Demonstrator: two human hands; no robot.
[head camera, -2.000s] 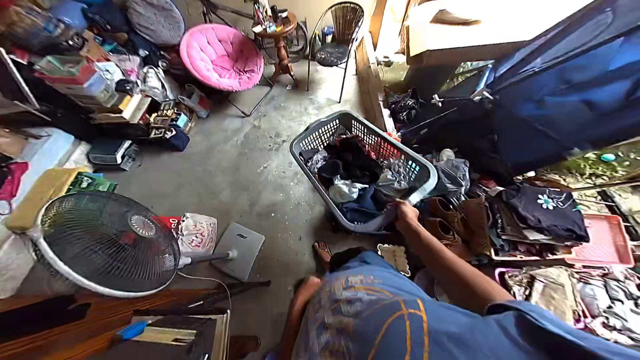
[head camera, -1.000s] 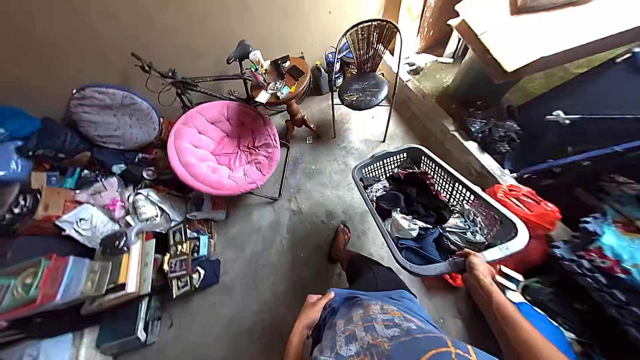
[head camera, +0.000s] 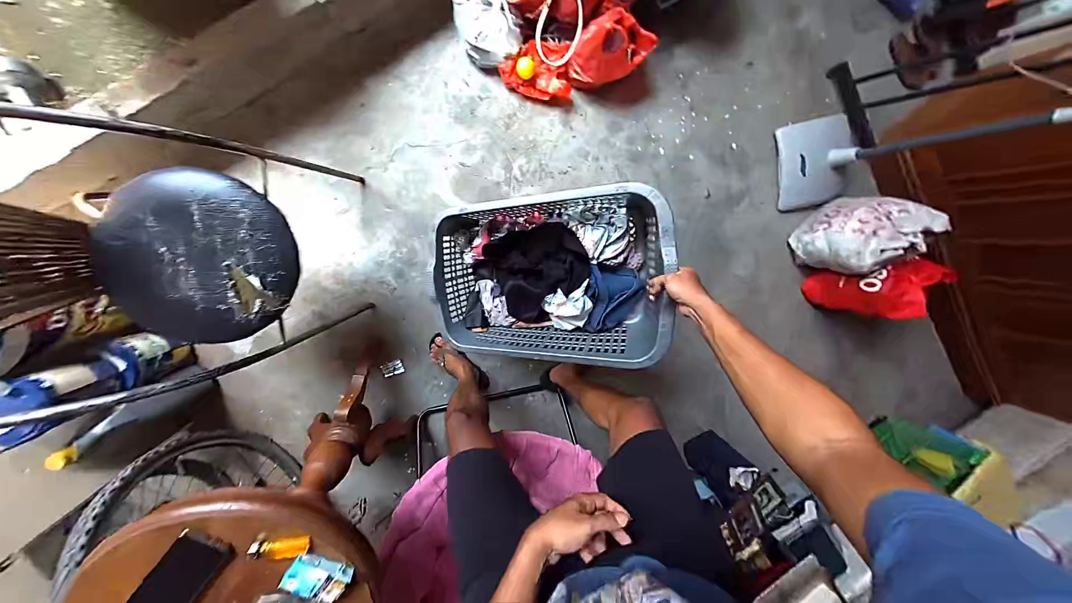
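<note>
A grey plastic laundry basket (head camera: 548, 343) stands at the middle of the view, over the concrete floor. My right hand (head camera: 682, 289) grips its right rim. Inside lies a heap of clothes: a black garment (head camera: 536, 264) on top, blue denim (head camera: 615, 295) at the right, a small white cloth (head camera: 568, 306) and patterned pieces behind. My left hand (head camera: 582, 526) rests over my lap with fingers loosely curled and nothing seen in it. Below my dark shorts shows the pink cushioned chair (head camera: 419, 511).
A round wooden table (head camera: 226, 511) holding a phone and a lighter is at lower left, beside a bicycle wheel (head camera: 180, 461). A black-seated metal chair (head camera: 193, 251) stands left. Red bags (head camera: 607, 50) lie ahead; more bags (head camera: 867, 239) lie right, near a fan base (head camera: 811, 163).
The view has turned a lot. The pink chair, seen apart from me before, is now beneath me. My right hand still holds the basket's rim, and the basket is now in front of my feet.
</note>
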